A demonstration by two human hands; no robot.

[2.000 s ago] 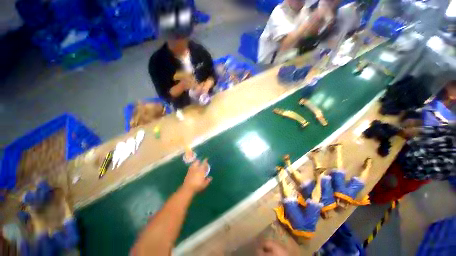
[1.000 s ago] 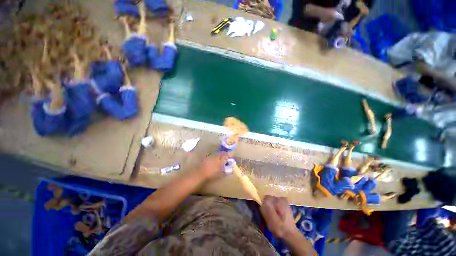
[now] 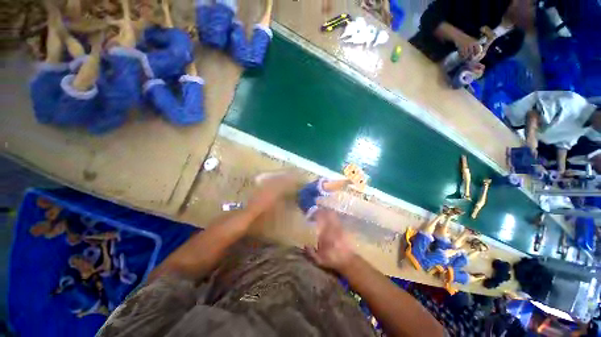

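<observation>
A blue shorts leg section (image 3: 310, 196) with a white cuff lies on the near ledge. A short tan leg part runs from it to a tan sandaled foot or sole (image 3: 356, 176) at the belt's edge. My left hand (image 3: 280, 191) is blurred, left of the blue section. A whitish shape shows at its fingers, where a white pointed bottle lay earlier; whether it is gripped cannot be told. My right hand (image 3: 333, 240) is blurred, just below the blue section. Its grip and any contact with the section are unclear. The slim tan leg held earlier is not clearly visible.
Joined blue leg pairs (image 3: 115, 82) lie on the cardboard at left. Sashed shorts (image 3: 431, 253) lie at right. A white cap (image 3: 211, 163) and small tube (image 3: 232, 206) lie nearby. Two tan legs (image 3: 465, 178) lie on the green belt (image 3: 296, 99). A blue crate (image 3: 20, 263) stands lower left.
The view has shifted and tilted. Both hands have come apart from their earlier hold on the blue section and tan leg. My left hand has moved left to the white pointed bottle's place.
</observation>
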